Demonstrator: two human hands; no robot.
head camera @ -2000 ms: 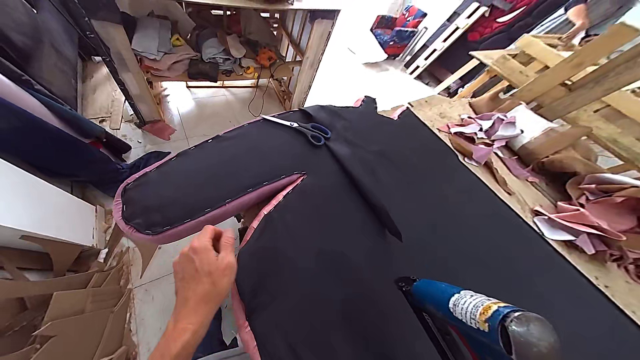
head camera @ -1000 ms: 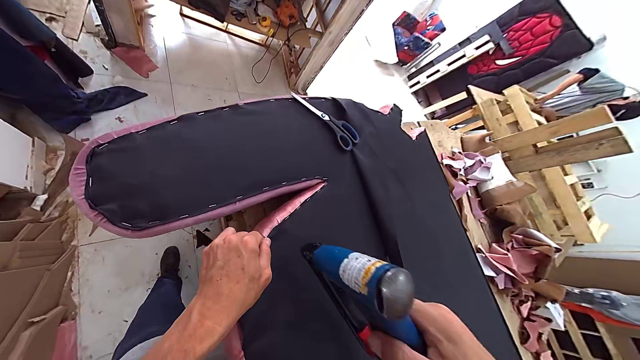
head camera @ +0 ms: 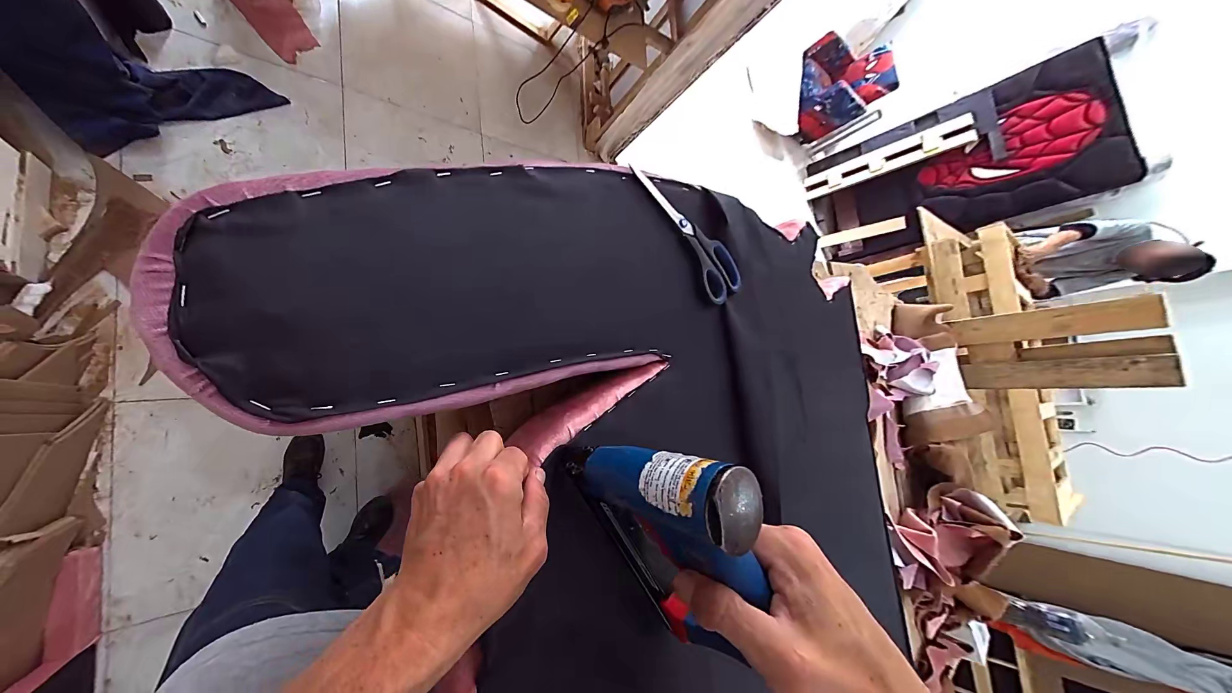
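Note:
My right hand (head camera: 789,597) grips a blue pneumatic staple gun (head camera: 674,510), its nose at the edge of black backing fabric (head camera: 462,269). My left hand (head camera: 481,520) has its fingers curled over the pink upholstery fabric (head camera: 577,409) beside the nose, pressing or pinching that edge. Staples run along the black fabric's border on the rounded arm of the piece and around the notch. Scissors with dark blue handles (head camera: 714,268) lie on the black fabric, blades toward its far edge.
Pink fabric scraps (head camera: 938,549) lie along the right edge. A pallet-wood frame (head camera: 1020,356) stands beyond them, with a person (head camera: 1107,255) bent beside it. Cardboard pieces (head camera: 48,462) are stacked at left. A black cable (head camera: 549,91) hangs near a wooden bench.
My right hand has come into view holding the staple gun, whose nose is now close beside my left hand at the notch edge. The view has shifted.

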